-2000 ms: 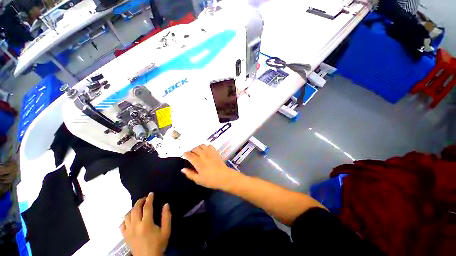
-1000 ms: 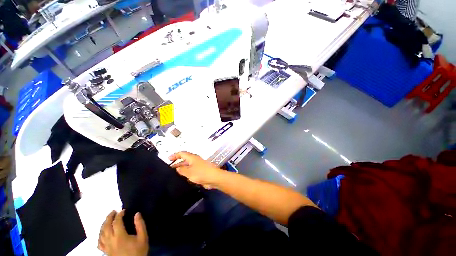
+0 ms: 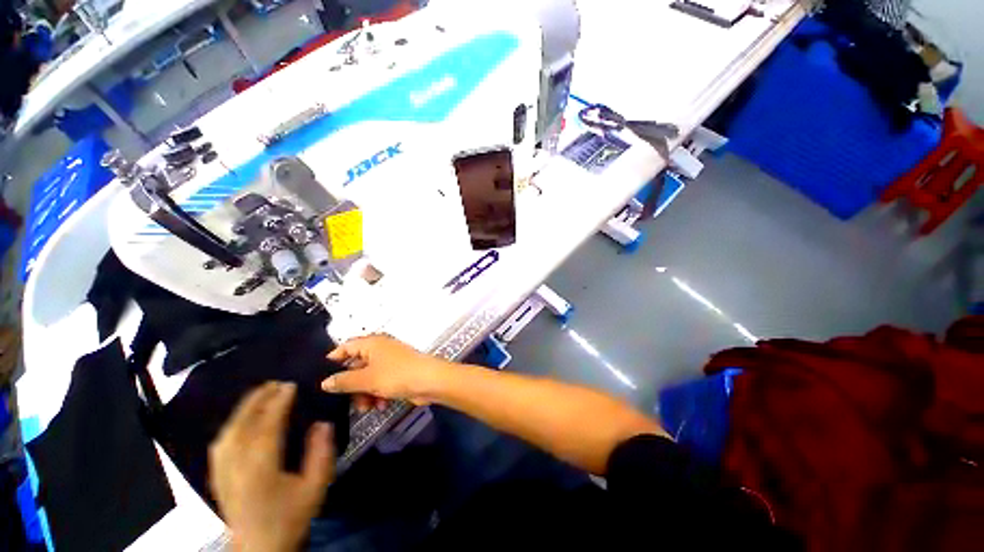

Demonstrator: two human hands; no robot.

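Observation:
The black fabric piece (image 3: 243,383) lies on the white table, its far edge at the needle area (image 3: 294,300) of the white JACK sewing machine (image 3: 432,129). My right hand (image 3: 372,370) pinches the fabric's right edge, just in front of the needle area. My left hand (image 3: 270,469) is blurred, fingers apart, over the near part of the fabric; whether it touches is unclear. A waiting black cut panel (image 3: 92,453) lies at the left, beside a narrow black strip (image 3: 144,377).
A smartphone (image 3: 486,197) leans against the machine. Thread snips (image 3: 473,272) lie near the table edge, scissors (image 3: 604,119) by the control panel (image 3: 597,152). A yellow tag (image 3: 345,233) is beside the needle. Dark red garments (image 3: 863,431) are at the right, below a blue bin (image 3: 825,129).
My right hand has moved left and slightly nearer along the fabric's edge. My left hand has moved up over the fabric. The fabric's near part has shifted left across the table.

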